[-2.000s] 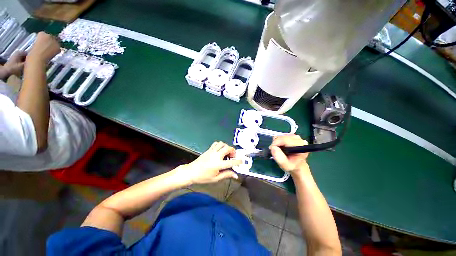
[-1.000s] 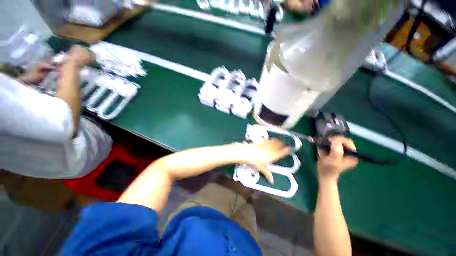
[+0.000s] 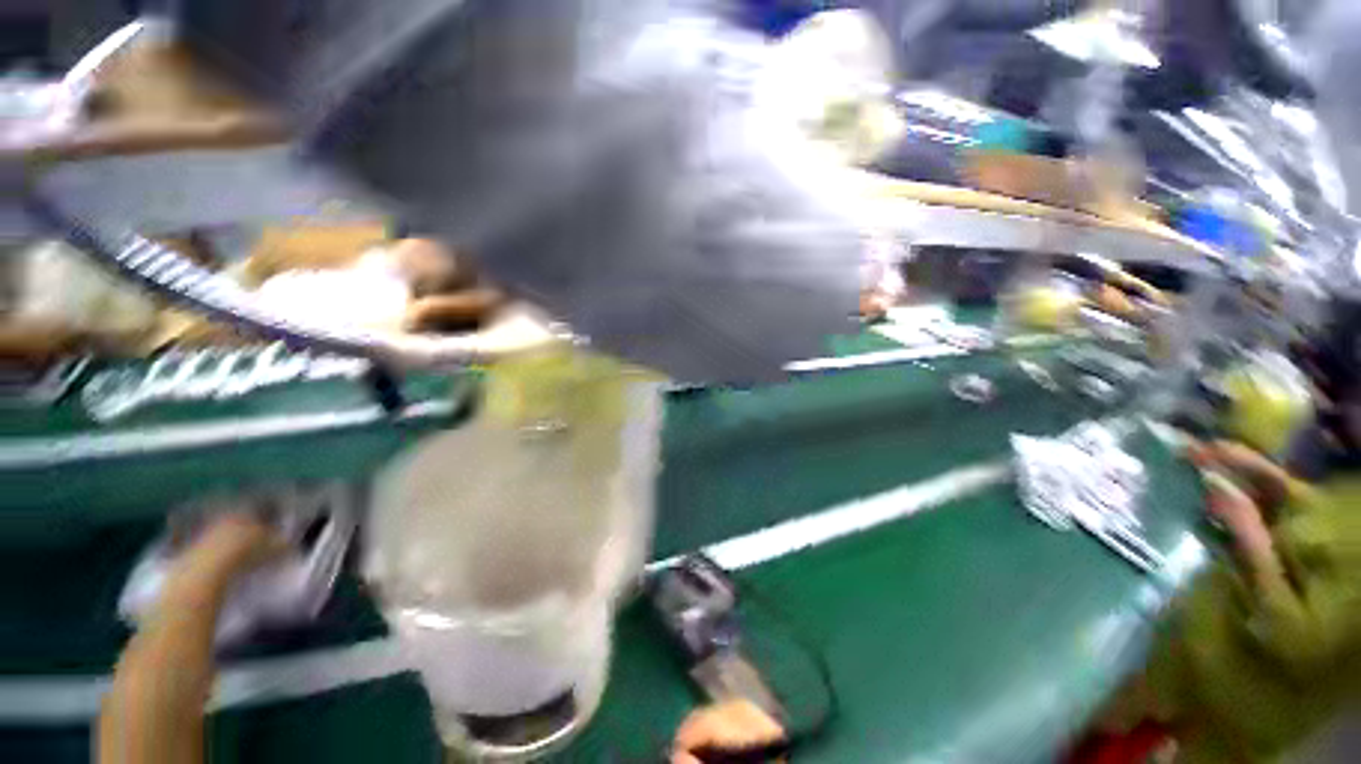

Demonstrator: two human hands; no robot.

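Note:
The whole view is blurred. My left hand (image 3: 232, 549) is at the left, on or over white plastic housings (image 3: 306, 575); its fingers are not clear, and I cannot tell whether it grips them. My right hand (image 3: 727, 731) is at the bottom edge, partly cut off, just below the dark soldering iron stand (image 3: 697, 597). A thin black cord curves beside it. The iron itself cannot be made out, nor whether my right hand holds it.
The translucent white fume hood (image 3: 515, 567) hangs between my hands, below a big grey duct (image 3: 627, 209). The green belt (image 3: 881, 597) curves to the right, bearing a whitish bundle (image 3: 1082, 485). A person in yellow-green (image 3: 1299, 597) is at the right. More white housings (image 3: 209, 376) lie across the belt.
The view has swung up and to the right. My left hand has gone from the housings in front of me to the hood's left side. My right hand is now at the bottom edge.

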